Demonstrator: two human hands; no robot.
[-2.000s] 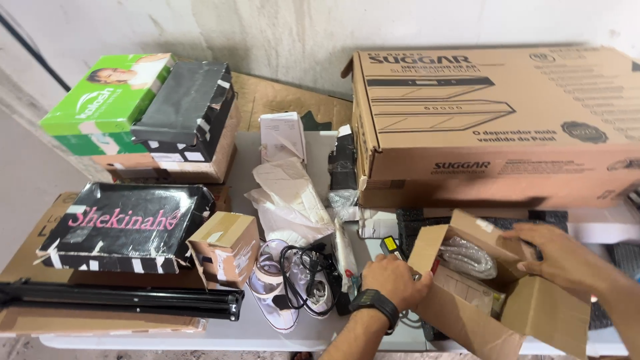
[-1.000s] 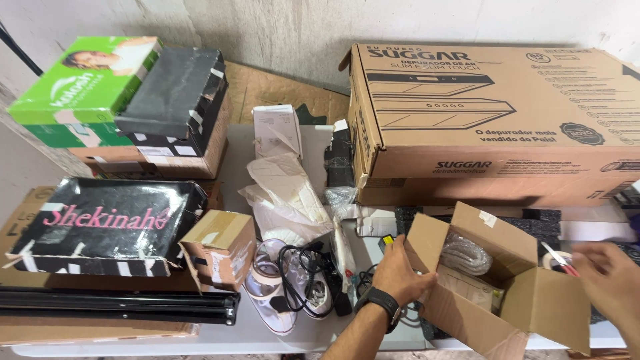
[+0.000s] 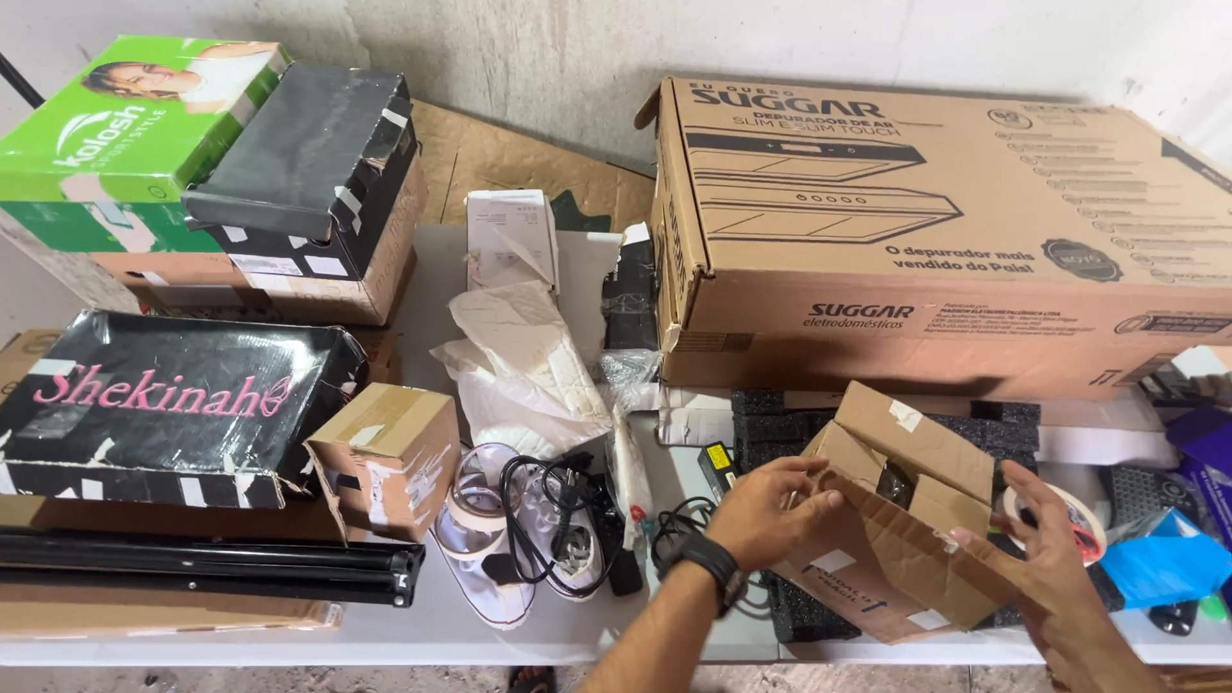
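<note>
A small cardboard box (image 3: 885,539) with its flaps partly folded in stands tilted between my hands, on or over black foam pieces (image 3: 808,606). Through a gap in the flaps, something dark shows inside. My left hand (image 3: 780,510), with a black watch on the wrist, grips the box's left edge and flap. On the right side, my right hand (image 3: 1030,539) holds the wall and a flap, its thumb on the near edge. Just behind the right fingers lies a roll of tape (image 3: 1059,520). Black cables (image 3: 679,529) lie left of the box.
A large range-hood carton (image 3: 905,337) stands behind. White shoes (image 3: 481,577) with a tape roll and a cord on them, plastic-wrapped items (image 3: 529,366) and a small carton (image 3: 395,462) are to the left. Stacked shoeboxes (image 3: 298,164) and black metal tubes (image 3: 212,568) lie farther left.
The box's flaps, spread open before, are now partly folded over its contents, and the box has turned. My right hand, away at the right one second ago, is back on the box.
</note>
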